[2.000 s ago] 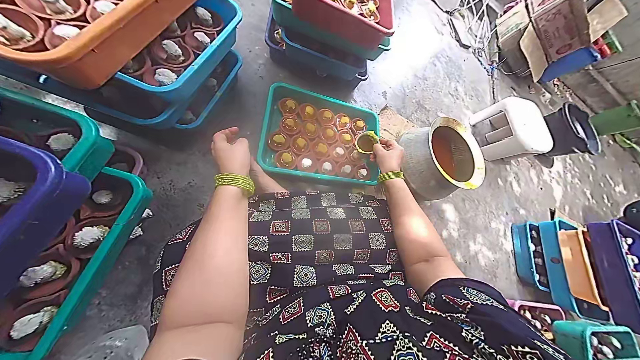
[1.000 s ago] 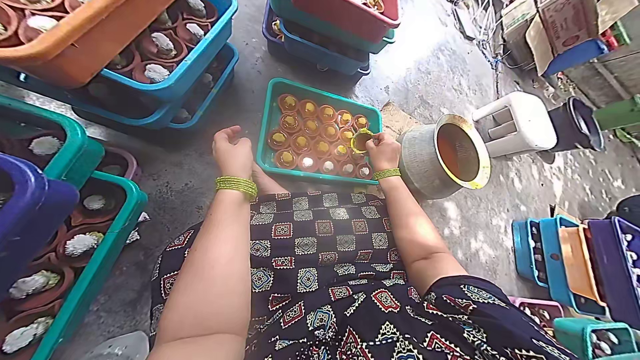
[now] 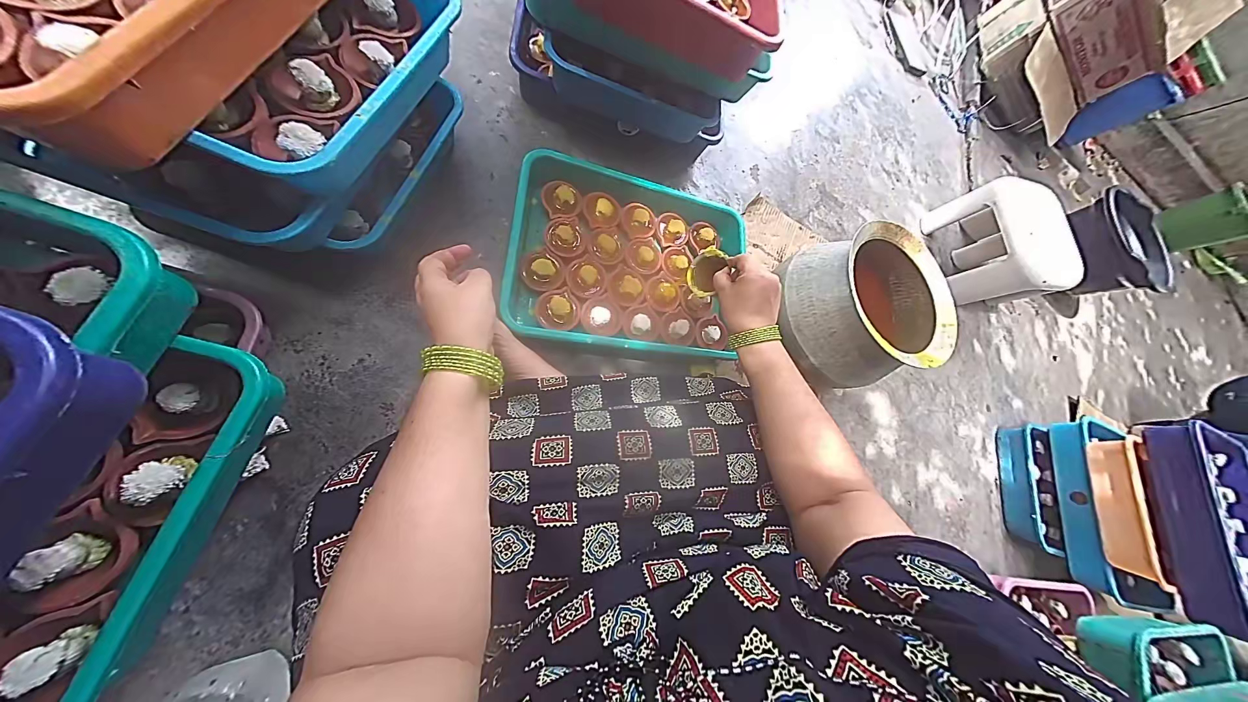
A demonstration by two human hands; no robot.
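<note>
My right hand (image 3: 749,292) grips a small yellow-coated cup (image 3: 706,272) over the right side of a green plastic tray (image 3: 624,343). Rows of small clay cups fill the tray; most have yellow tops, such as one clay cup (image 3: 561,199). Several in the row nearest me show white tops, one of them a clay cup (image 3: 600,318). My left hand (image 3: 456,300) is held left of the tray with curled fingers, apart from it; whether it holds anything is unclear. A metal pot (image 3: 838,312) with orange-brown contents and a yellow-smeared rim is just right of my right hand.
Stacked crates stand at the left, with an orange crate (image 3: 107,97) on top and a green crate (image 3: 146,585) lower down. A red tub (image 3: 673,34) tops another stack beyond the tray. A white plastic stool (image 3: 1014,239) lies beside the pot. More crates (image 3: 1121,497) are at the right.
My right hand, with the small cup, has shifted slightly along the right side of the tray. The left hand stays in nearly the same place.
</note>
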